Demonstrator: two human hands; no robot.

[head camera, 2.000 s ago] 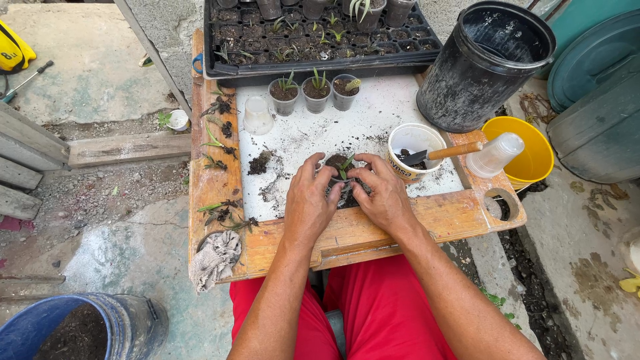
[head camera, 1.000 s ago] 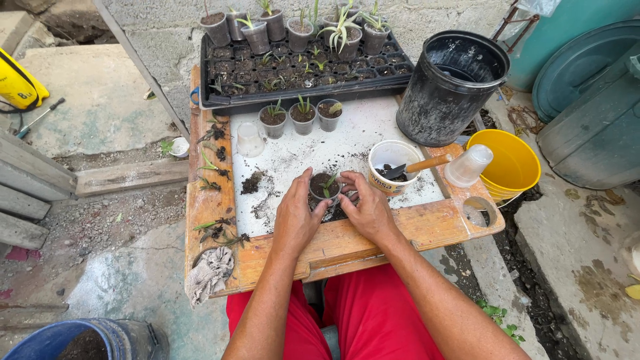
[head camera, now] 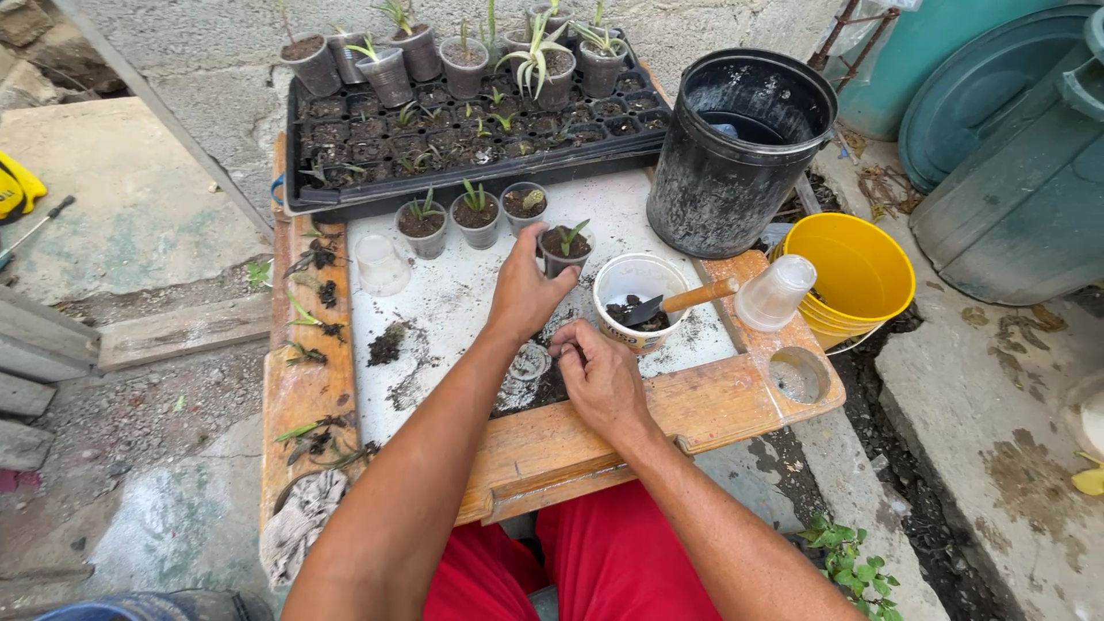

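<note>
My left hand (head camera: 535, 285) grips a clear plastic cup of soil with a small green seedling (head camera: 566, 245), beside three potted seedling cups (head camera: 475, 216) in a row. Low over spilled soil near the board's front edge is my right hand (head camera: 595, 371), its fingers curled; whether they pinch anything is hidden. A clear plastic disc-like piece (head camera: 529, 362) lies just left of it. Right of my hands stands a white tub (head camera: 640, 280) with dark chunks and a wooden-handled trowel (head camera: 681, 299). Bare-root seedlings (head camera: 309, 319) lie along the wooden left edge.
A black seedling tray (head camera: 483, 164) with potted plants spans the back. A black bucket (head camera: 724, 172) stands at the back right, a yellow bucket (head camera: 849, 276) beyond the board. Upturned clear cups (head camera: 382, 266) (head camera: 775, 291) stand left and right. A rag (head camera: 302, 522) hangs at the front-left corner.
My left hand has carried the planted cup away from me, toward the row of three cups. My right hand has let go of that cup and stays near the front edge.
</note>
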